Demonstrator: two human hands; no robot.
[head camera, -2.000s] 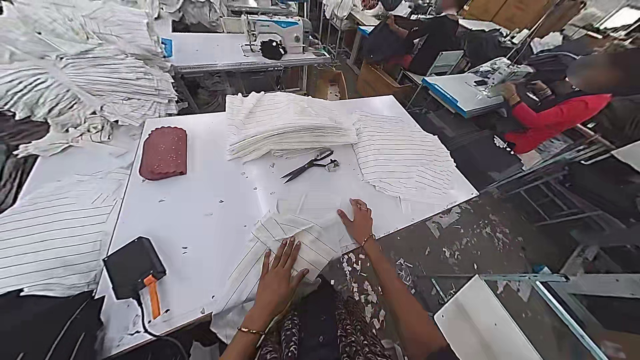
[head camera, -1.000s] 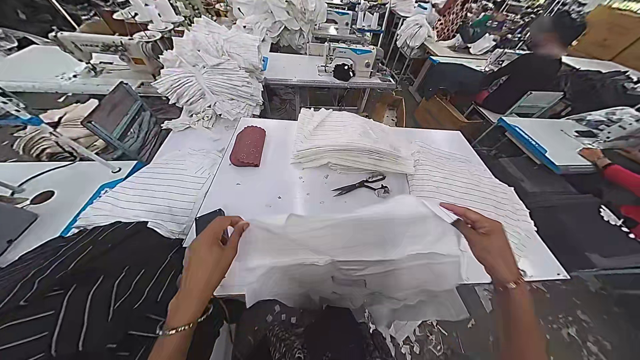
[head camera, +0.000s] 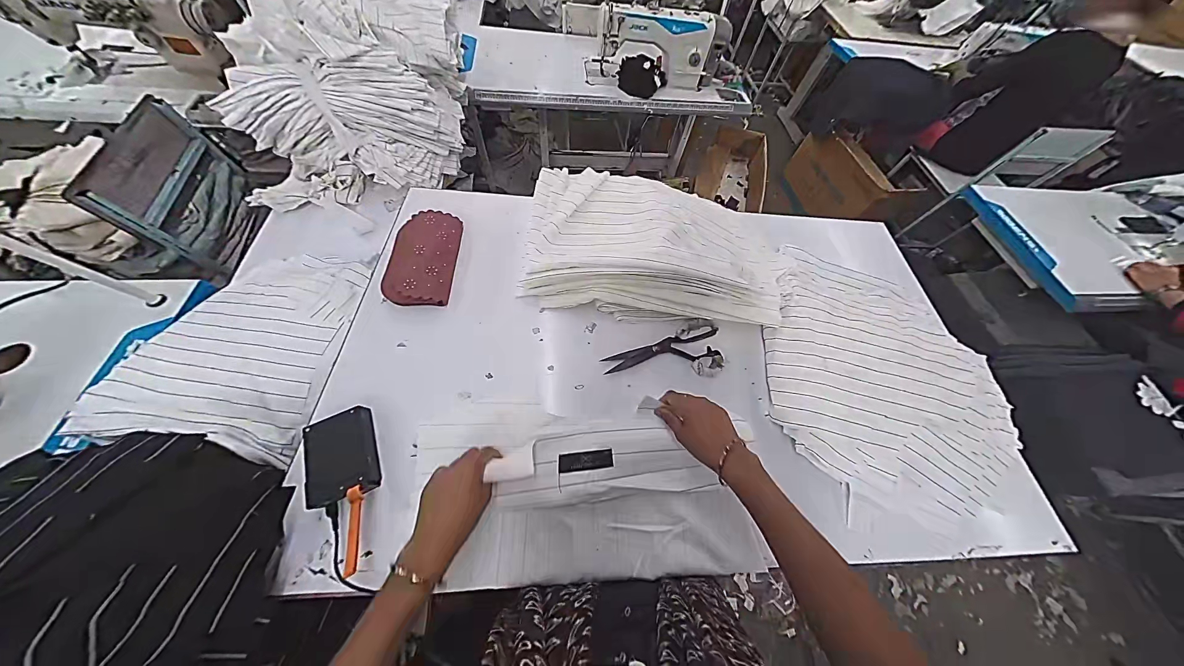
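A white striped fabric piece (head camera: 638, 532) lies spread on the white table before me, with a dark woven label (head camera: 585, 461) on its upper band. My left hand (head camera: 462, 495) grips a folded white edge of this fabric at its left. Between the thumb and fingers of my right hand (head camera: 689, 425) is a small pale corner or tab, at the fabric's upper right. Just beyond that hand lie black-bladed fabric shears (head camera: 661, 350). A thick stack of striped fabric pieces (head camera: 647, 240) sits behind the shears, and more striped pieces (head camera: 879, 379) fan out at the right.
On the table's left are a maroon scalloped case (head camera: 423, 259) and a black box (head camera: 342, 458) with an orange-handled tool (head camera: 353, 532) and a cable. Dark striped cloth (head camera: 139, 555) hangs at the lower left. A sewing machine (head camera: 661, 46) stands behind; a person (head camera: 1027, 88) sits at upper right.
One second ago both hands held a white piece raised and spread wide; it now lies on the table and my hands are closer together. The dark label has come into sight. The view has shifted.
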